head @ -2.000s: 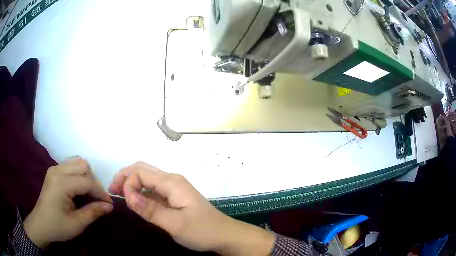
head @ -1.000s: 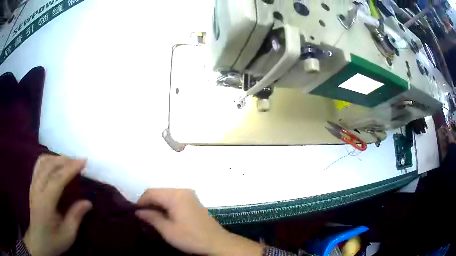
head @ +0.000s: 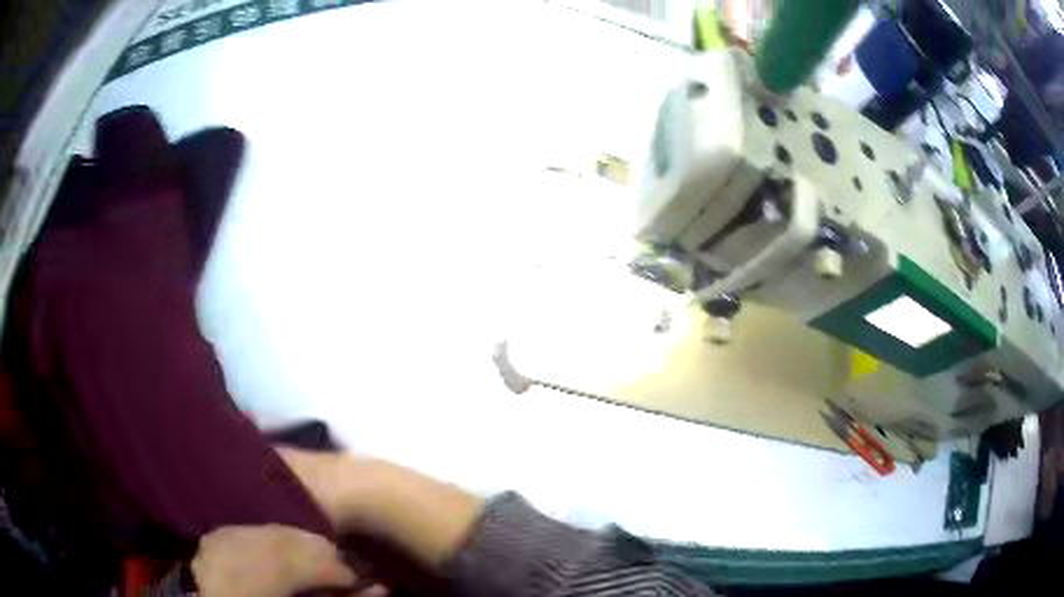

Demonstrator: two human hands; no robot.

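Observation:
A bunched maroon garment [head: 128,338] lies over the table's left edge and down toward my lap, with darker flaps at its far end. My left hand [head: 274,562] is at the bottom of the view on the garment, its fingers curled at the cloth. My right hand [head: 350,490] is blurred and reaches left across the cloth. Its fingertips are hidden by the maroon fabric, so its grip does not show. The cream sewing machine [head: 758,222] stands to the right, with no cloth under its needle area.
Orange-red thread snips [head: 863,441] lie near the machine's pillar. A green ruler strip [head: 793,562] edges the white table [head: 385,233]. A tall green thread cone [head: 805,41] stands above the machine. A bit of orange-red shows at the bottom left.
The view has turned left, so the machine sits further right. The right hand has moved left over the garment, and more of the maroon cloth shows. The blue basket has left the view.

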